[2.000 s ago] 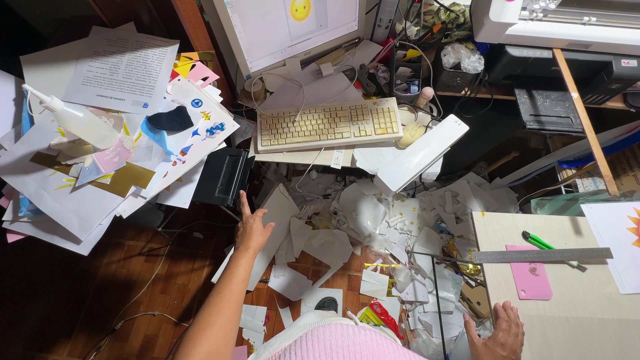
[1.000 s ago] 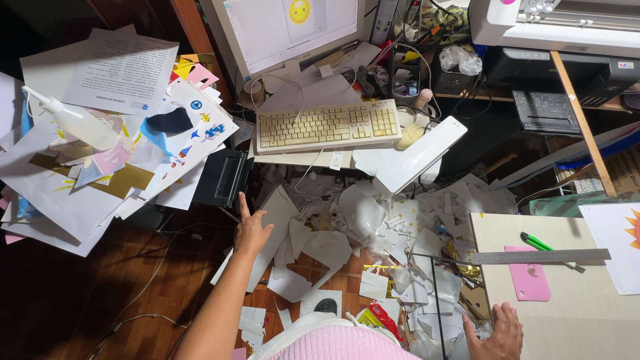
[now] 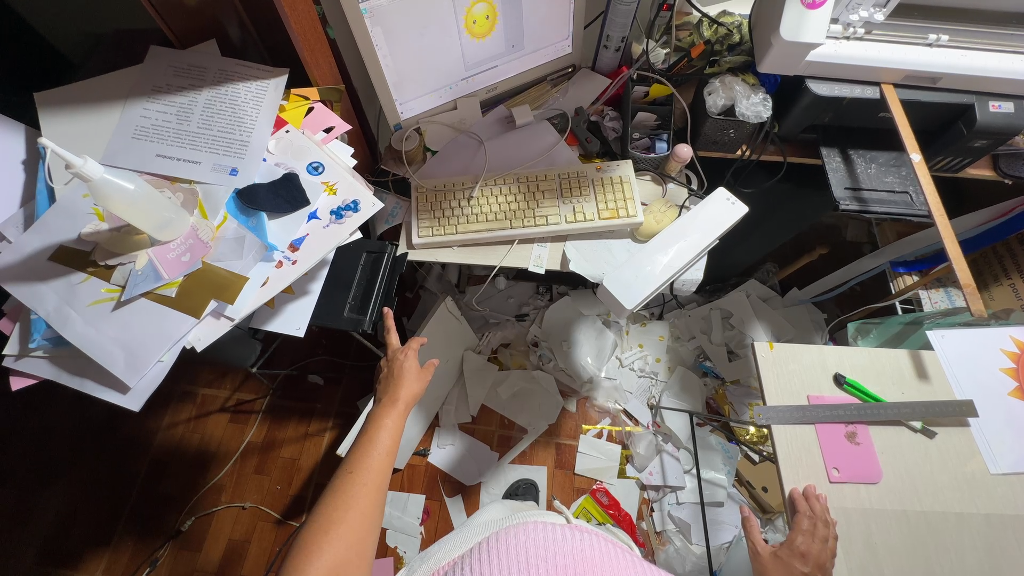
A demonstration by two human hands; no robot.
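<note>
My left hand (image 3: 404,368) reaches forward with its index finger extended, its tip at the lower edge of a black device (image 3: 356,284) beside the paper pile; it holds nothing. My right hand (image 3: 792,534) rests with spread fingers at the left edge of a light wooden board (image 3: 904,512), holding nothing. On that board lie a metal ruler (image 3: 872,412), a green utility knife (image 3: 860,389) partly under it, and a pink plastic piece (image 3: 860,460). A sheet with a printed sun (image 3: 972,384) lies at the board's right.
A keyboard (image 3: 524,204), a monitor (image 3: 488,48) and a white elongated device (image 3: 676,252) stand ahead. Paper sheets (image 3: 200,112) and a white plastic bottle (image 3: 132,196) are at left. Paper scraps (image 3: 524,396) cover much of the floor. Printers (image 3: 904,56) stand at upper right.
</note>
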